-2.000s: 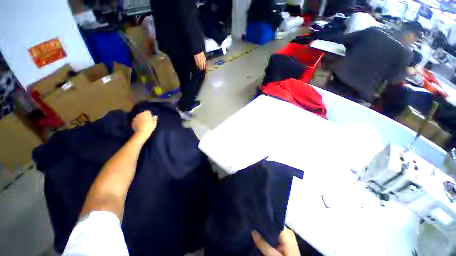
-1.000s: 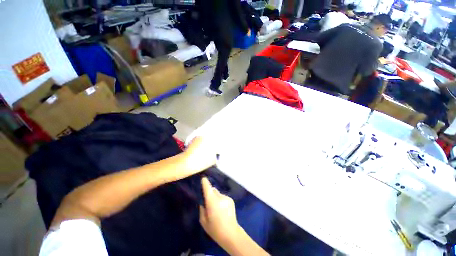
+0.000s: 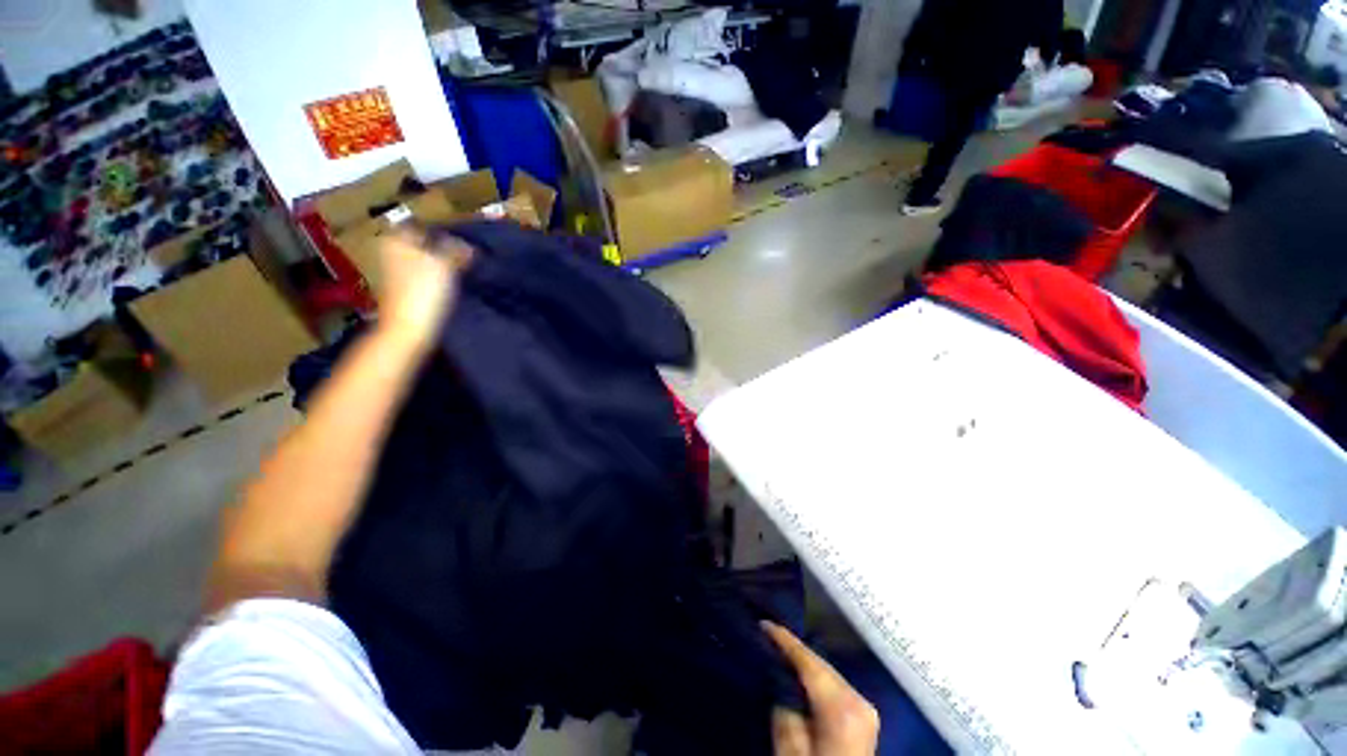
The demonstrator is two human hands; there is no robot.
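A dark navy-black garment (image 3: 561, 443) lies over the dark garment pile at the left of the white sewing table. My left hand (image 3: 418, 281) is blurred and grips the garment's upper left edge, raised over the pile. My right hand (image 3: 824, 712) is at the bottom edge of the view, partly cut off, and holds dark cloth beside the table's front edge. The sewing machine (image 3: 1282, 628) is at the lower right, cut off by the edge, with no cloth at its needle area.
The white table (image 3: 916, 443) lies to the right, with red cloth (image 3: 1049, 318) at its far corner. Behind are a red crate (image 3: 1086, 200), cartons (image 3: 672, 200) and a standing person (image 3: 960, 89). Another person (image 3: 1278, 236) is at the right. A red crate (image 3: 89, 706) is at lower left.
My left hand has moved from the table edge up and left, pulling cloth with it. My right hand has moved down and right. The view has swung left, and the standing person has walked further right.
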